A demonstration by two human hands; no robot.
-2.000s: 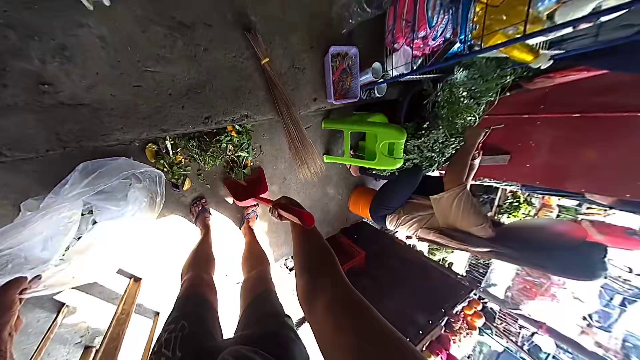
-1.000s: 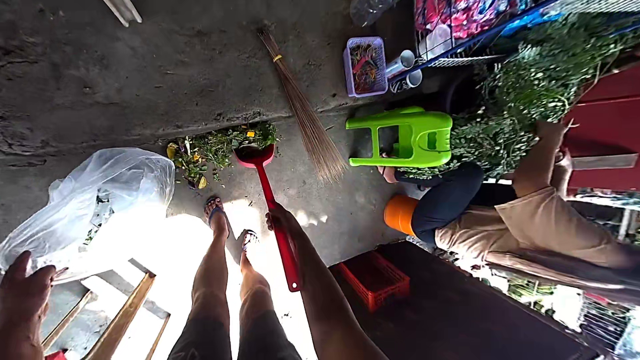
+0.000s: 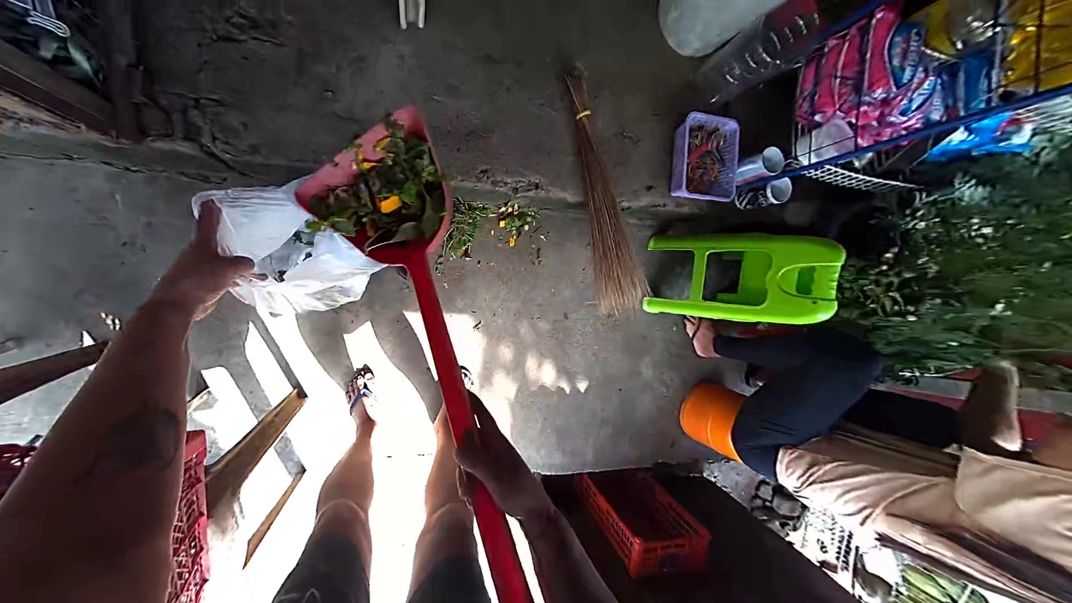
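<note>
My right hand (image 3: 494, 461) grips the long handle of a red plastic dustpan (image 3: 440, 335). Green leaves and yellow petals (image 3: 394, 188) heap in its pan, which is raised at the upper left, over the edge of a white translucent plastic bag (image 3: 260, 222). The bag's rim is in my left hand (image 3: 201, 272), and its mouth gapes below the pan. On the concrete floor right of the pan lie more plant scraps (image 3: 502, 222). A stick broom (image 3: 607, 209) with a yellow band lies farther right.
A green plastic stool (image 3: 754, 276) lies on its side near a purple basket (image 3: 706, 157). A person in dark trousers (image 3: 804, 385) sits on an orange container (image 3: 710, 419) at right. A red crate (image 3: 645, 523) rests on a dark surface. Wooden bars (image 3: 251, 452) stand at lower left.
The dustpan has risen toward the upper left and now carries plant scraps. The pile on the floor is smaller. My left hand has moved up with the bag, which is now beside the pan.
</note>
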